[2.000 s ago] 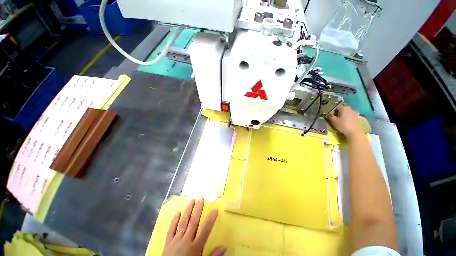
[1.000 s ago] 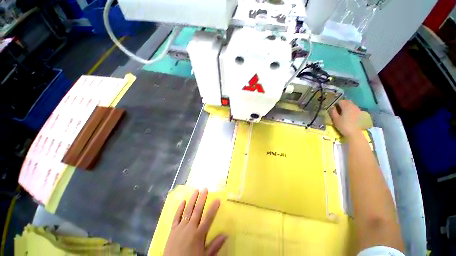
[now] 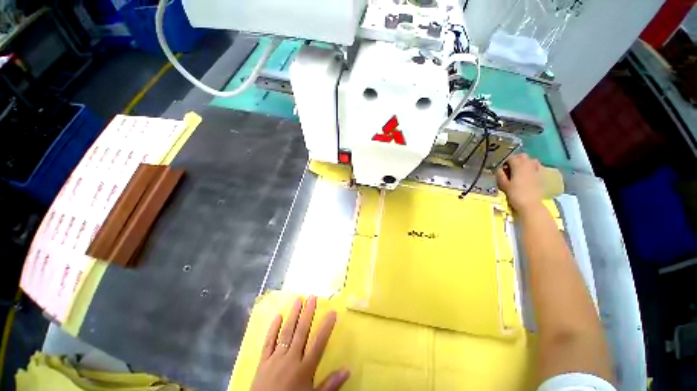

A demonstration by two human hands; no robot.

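A yellow panel (image 3: 458, 363) lies over the near part of the template. The template flap (image 3: 437, 267), stiff yellow with a small black code, lies flat on it, beside a pale silver window (image 3: 319, 237). The white sewing machine head (image 3: 386, 114) stands over the template's far edge. My left hand (image 3: 296, 351) lies flat, fingers spread, on the panel's left part, holding nothing. My right hand (image 3: 523, 182) is at the template's far right corner beside the clamp bracket (image 3: 489, 149). Its fingers are bent; whether they grip anything cannot be told.
Brown strips (image 3: 136, 215) lie on a printed sheet (image 3: 76, 206) at the left of the grey table (image 3: 206, 229). A folded yellow pile (image 3: 76, 376) is low at the left. Black cables (image 3: 480, 118) hang by the clamp. Blue bins stand on the floor at both sides.
The view has shifted slightly back and forth. Both hands stay at nearly the same places on the panel and at the template corner.
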